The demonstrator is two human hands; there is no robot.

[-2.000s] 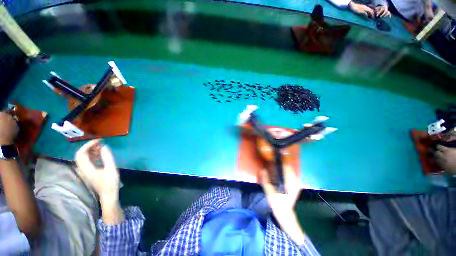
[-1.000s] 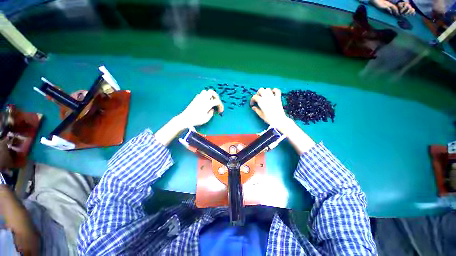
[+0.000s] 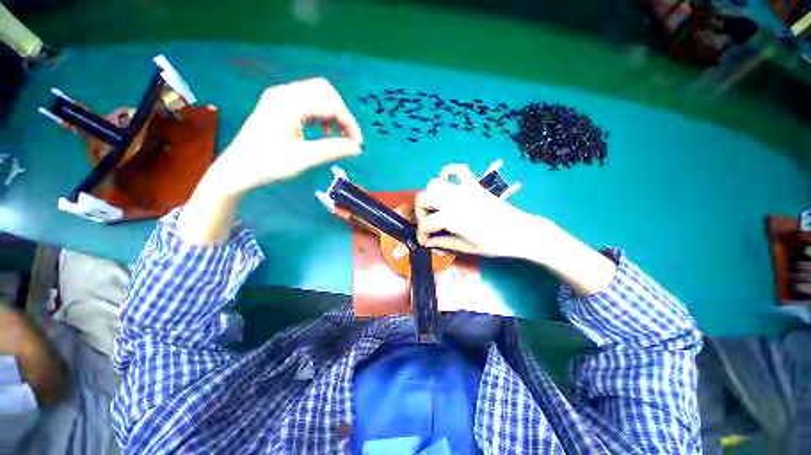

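The three-armed fixture (image 3: 405,249) stands on its orange-red base plate (image 3: 369,289) in front of me, with black bars (image 3: 372,210) along its arms and white arm ends. My right hand (image 3: 471,213) is over the hub and the right arm, fingertips bent at the inner end of the bars, and hides part of them. My left hand (image 3: 276,133) is raised left of the fixture, thumb and forefinger nearly meeting. Whether either hand pinches a small part cannot be seen. Small black parts lie in a dense pile (image 3: 560,135) with a scattered patch (image 3: 431,113) beside it.
Another fixture (image 3: 133,147) with a base plate stands on the green bench (image 3: 293,253) at the left. Part of another (image 3: 787,258) is at the right edge. A neighbour's arm (image 3: 31,351) shows at lower left. A dark object (image 3: 702,31) is at the upper right.
Both hands have left the scattered parts. My left hand has moved left and up; my right hand has come back onto the fixture. Earlier, my right hand was at the fixture's near arm.
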